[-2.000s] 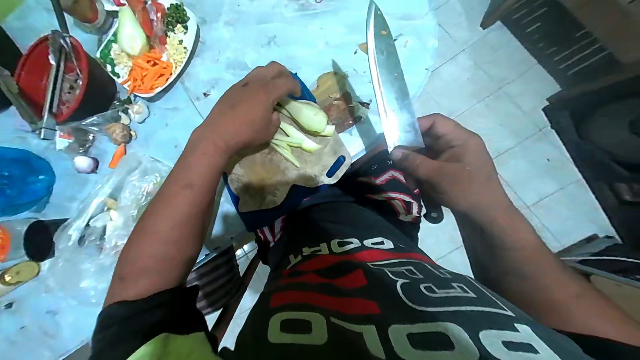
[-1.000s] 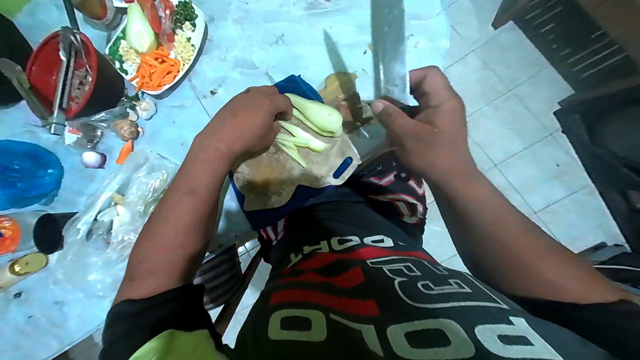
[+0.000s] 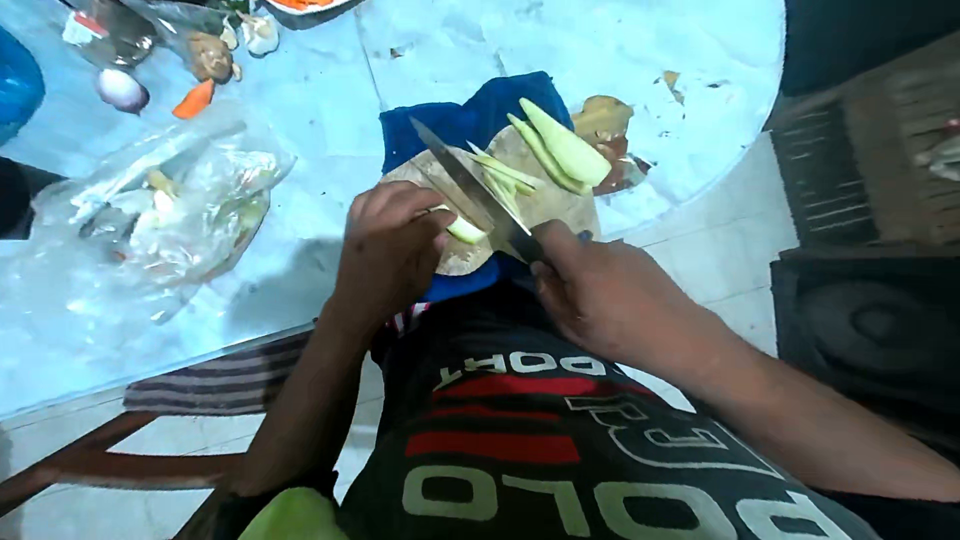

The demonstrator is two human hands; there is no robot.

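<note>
My right hand (image 3: 585,289) grips the dark handle of a kitchen knife (image 3: 469,180), its blade slanting up and left over a worn cutting board (image 3: 571,215). Just left of the blade, my left hand (image 3: 394,232) holds a pale green vegetable piece (image 3: 465,229) down on the board. Thin cut strips (image 3: 510,176) lie right of the blade. Larger pale green wedges (image 3: 566,146) rest at the board's upper right. Under the board is a blue cloth (image 3: 431,131).
A clear plastic bag (image 3: 172,210) with scraps lies left on the covered table (image 3: 315,90). A shallot or onion (image 3: 121,91), ginger (image 3: 210,58), garlic (image 3: 259,34) and an orange carrot piece (image 3: 194,100) lie beyond it. Brownish packets or peels (image 3: 604,124) sit right of the board.
The knife, raised right of the board before, is now low over it. My left hand has moved to the board's left part and holds a piece there. The view has shifted.
</note>
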